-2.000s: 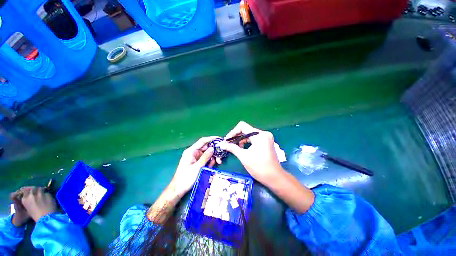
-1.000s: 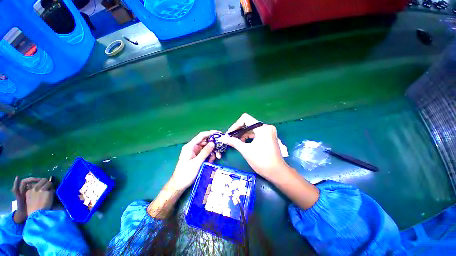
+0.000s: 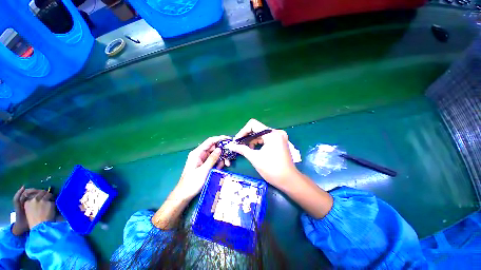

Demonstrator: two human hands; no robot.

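Observation:
My left hand holds a small round dark and silver unit between thumb and fingers, above the far edge of a blue bin. My right hand grips slim black tweezers, with its fingertips against the unit. The tweezer tips and the spot they touch are hidden or too small to tell. The blue bin stands just below my hands with small white and cream pads in it.
White paper lies beside my right hand, then crumpled clear film and a dark stick tool. At left are another blue bin and a person's hands. The green belt runs beyond; ribbed trays stand far right.
The view has shifted slightly. My hands stay together at the unit, with only a small change in the right hand's and tweezers' angle. The neighbour's hands have moved a little.

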